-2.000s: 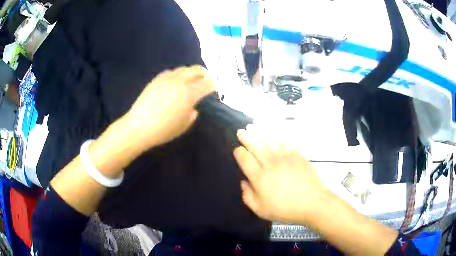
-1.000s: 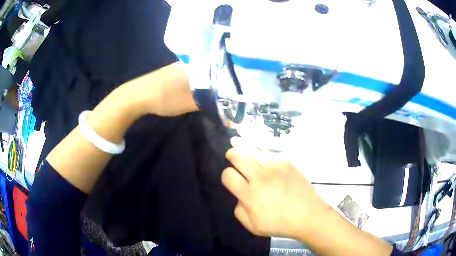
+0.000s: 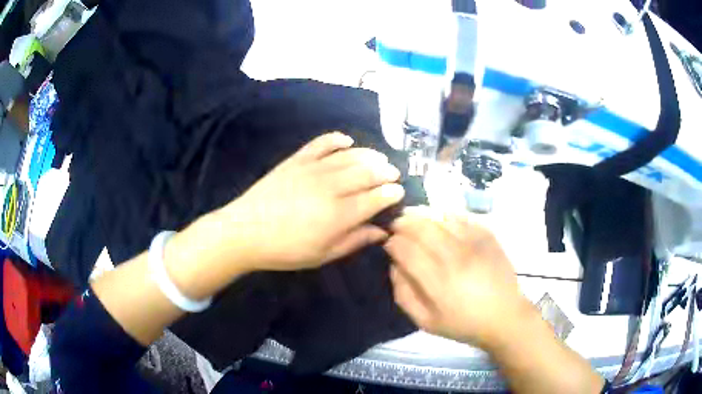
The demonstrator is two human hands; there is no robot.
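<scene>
A large black garment panel (image 3: 308,108) lies spread left of the needle area, its right edge at the presser foot (image 3: 417,158) of the white sewing machine (image 3: 508,92) with a blue stripe. My left hand (image 3: 315,204), with a white band on the wrist, rests on the panel, fingertips near the foot. My right hand (image 3: 454,277) is at the panel's right edge, fingertips touching it just in front of the foot. The two hands nearly meet there. What lies under the fingertips is hidden.
A round attachment (image 3: 481,169) stands right of the foot. A long black strip (image 3: 666,85) hangs over the machine head. Black pieces and a dark flat rectangle (image 3: 616,285) lie farther right. A small grey-brown label (image 3: 554,314) is near my right wrist. A ruler (image 3: 400,373) runs along the front edge.
My left hand has come out from beside the machine head and moved forward onto the panel near my right hand. The panel now reaches the foot. The machine appears farther right in view.
</scene>
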